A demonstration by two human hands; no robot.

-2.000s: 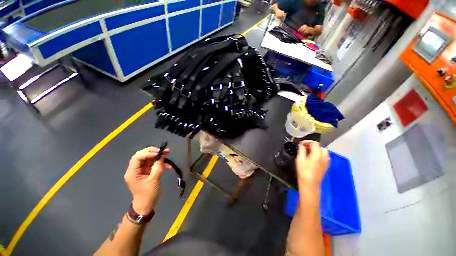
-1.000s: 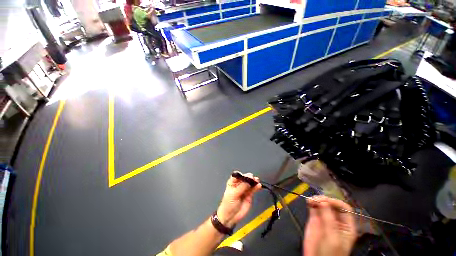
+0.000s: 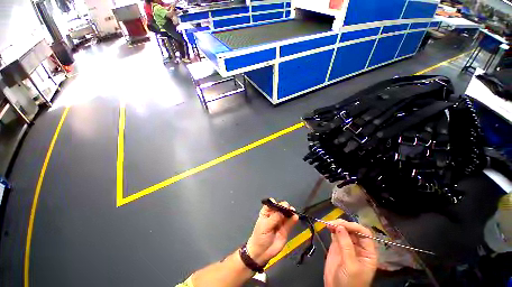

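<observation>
My left hand (image 3: 272, 228), bare with a dark wristwatch, is shut on a black strap (image 3: 308, 246) held in the air; its loose end hangs down between my hands. My right hand (image 3: 351, 255) is shut on a thin silvery rod (image 3: 405, 245), held like a pencil. The rod's tip points left and meets or nearly meets the strap by my left fingers; exact contact cannot be told. A large black strap pile (image 3: 393, 134) with small shiny buckles lies on the bench to the upper right.
A crumpled pale plastic bag (image 3: 359, 204) hangs below the pile. A translucent tub (image 3: 498, 227) is at the right edge. A blue-and-white conveyor machine (image 3: 314, 70) and a small metal-framed stand (image 3: 216, 84) stand behind. A seated person (image 3: 164, 25) is far back. Yellow lines cross the grey floor.
The view has swung left since the first frame. My right hand has left the dark pot and come beside my left hand with the rod. Since the second frame it has shifted slightly left.
</observation>
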